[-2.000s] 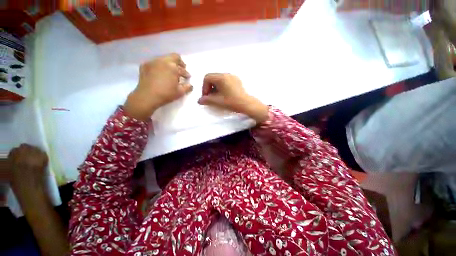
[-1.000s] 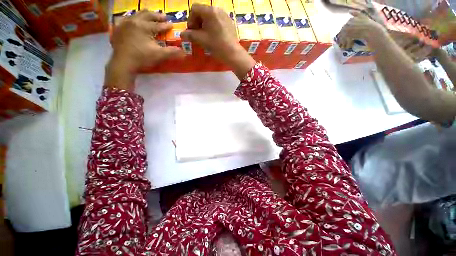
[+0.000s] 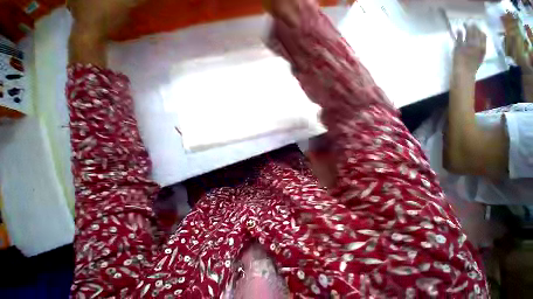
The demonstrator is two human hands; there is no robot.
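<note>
A white sheet [image 3: 239, 99] lies flat on the white tabletop in front of me. Orange cartons [image 3: 193, 18] stand in a row behind it, at the top of the view. My left hand [image 3: 96, 23] is blurred and cut off by the top edge, at the left end of the cartons; its fingers cannot be made out. My right arm reaches up to the cartons, and only a blurred bit of my right hand [image 3: 286, 7] shows at the top edge. Whether either hand holds anything is hidden.
A larger printed box [image 3: 11, 79] stands at the far left. A co-worker's hand [image 3: 470, 44] rests over a pale sheet [image 3: 491, 55] at the right, with another hand [image 3: 514, 38] beyond it. The table's front edge runs just before my lap.
The view has tilted down, so the cartons sit higher and are mostly cut off. My hands have moved apart, out to the top edge. The co-worker's arm has moved from the cartons to the pale sheet.
</note>
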